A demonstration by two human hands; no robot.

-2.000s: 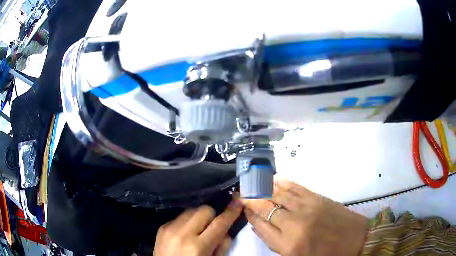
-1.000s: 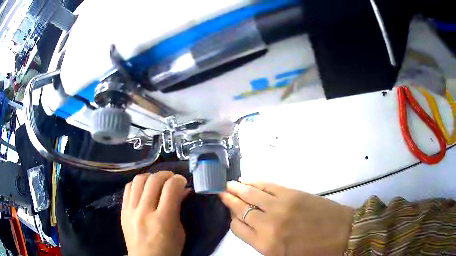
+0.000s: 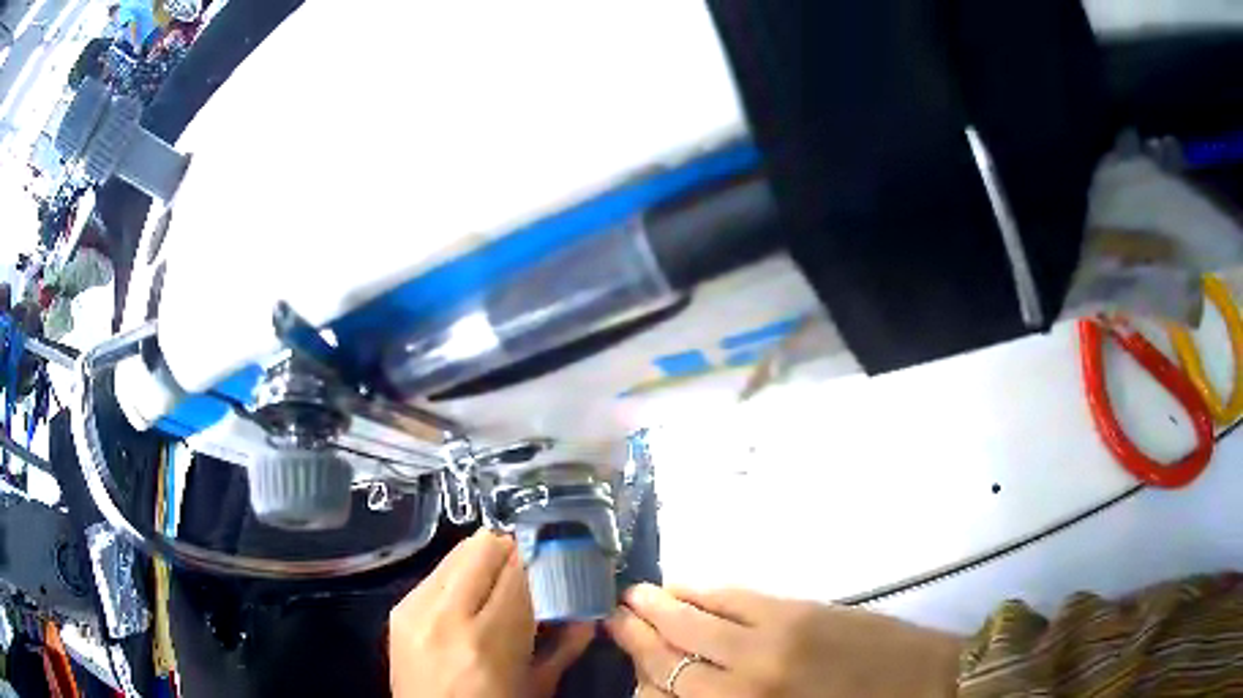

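The black garment (image 3: 307,620) lies below and left of the sewing machine head (image 3: 450,164). My left hand (image 3: 464,620) is at the bottom centre, its fingers bent on the cloth just left of the lower grey knob (image 3: 570,573). My right hand (image 3: 763,641), with a ring, is right of that knob, its fingertips at the cloth's right edge. Both hands are partly cut off by the bottom edge. The knob hides the cloth between them and the needle area. A second grey knob (image 3: 300,487) sits on the head's left end.
The curved metal guard (image 3: 259,563) loops around the left end. A black strip (image 3: 900,177) with a thin metal piece drapes over the machine arm. Scissors with a red loop (image 3: 1148,409) and a yellow loop (image 3: 1223,348) lie at the right on the white table (image 3: 845,477).
The view has shifted, so the machine and hands sit lower in the picture. My left hand has moved closer to the lower knob, with its fingers bunched. My right hand stays right of the knob.
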